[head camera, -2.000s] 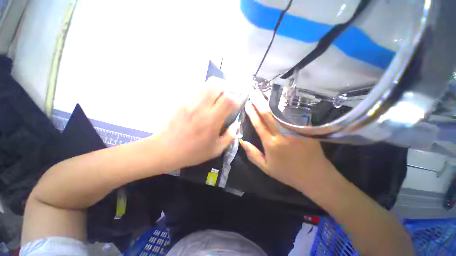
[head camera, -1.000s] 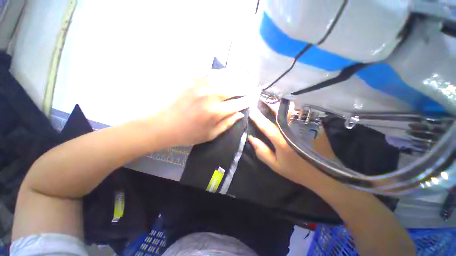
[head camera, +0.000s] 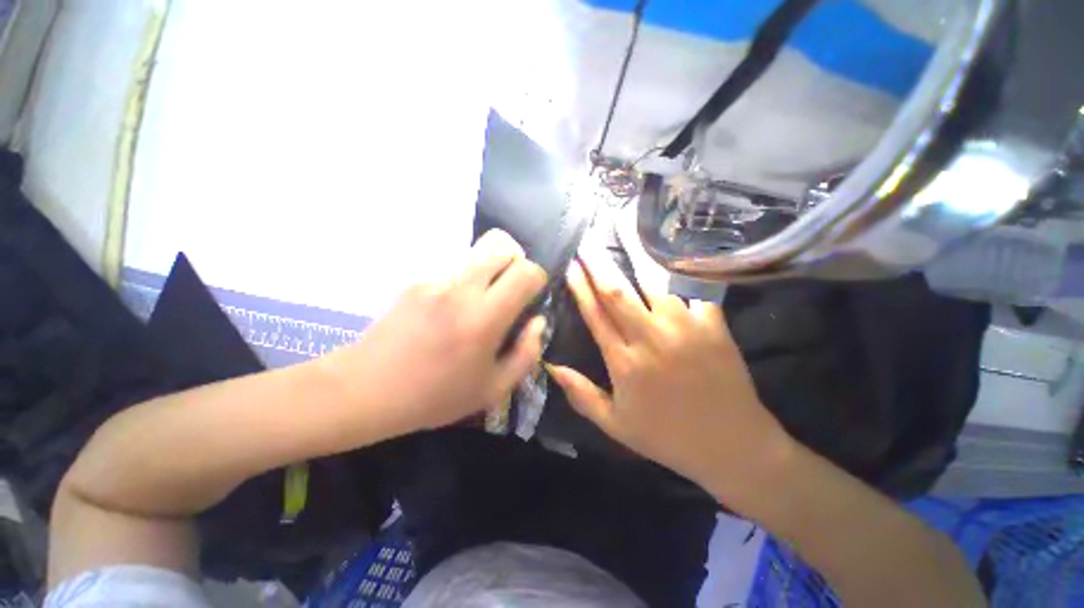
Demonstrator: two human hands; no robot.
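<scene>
The black garment piece (head camera: 583, 344) lies on the table's front edge under both hands, with a pale seam edge (head camera: 531, 410) running down it. Its far part (head camera: 517, 190) lies beside the needle area (head camera: 616, 178) and looks grey in the glare. My left hand (head camera: 464, 339) pinches the cloth at the seam, fingers curled. My right hand (head camera: 660, 374) lies flat on the cloth just right of the seam, fingers spread towards the needle. The presser foot is too small and bright to make out clearly.
The machine head (head camera: 761, 83) with a large chrome bar (head camera: 880, 202) overhangs at right. Black cloth (head camera: 71, 344) heaps at left. More black cloth (head camera: 856, 356) bunches at right. A ruler tape (head camera: 279, 333) runs along the table edge. A blue basket (head camera: 1022, 534) stands at lower right.
The cloth's far part now reaches further past the needle area. My left hand has come nearer me and curled around the seam. The view of the machine head has shifted.
</scene>
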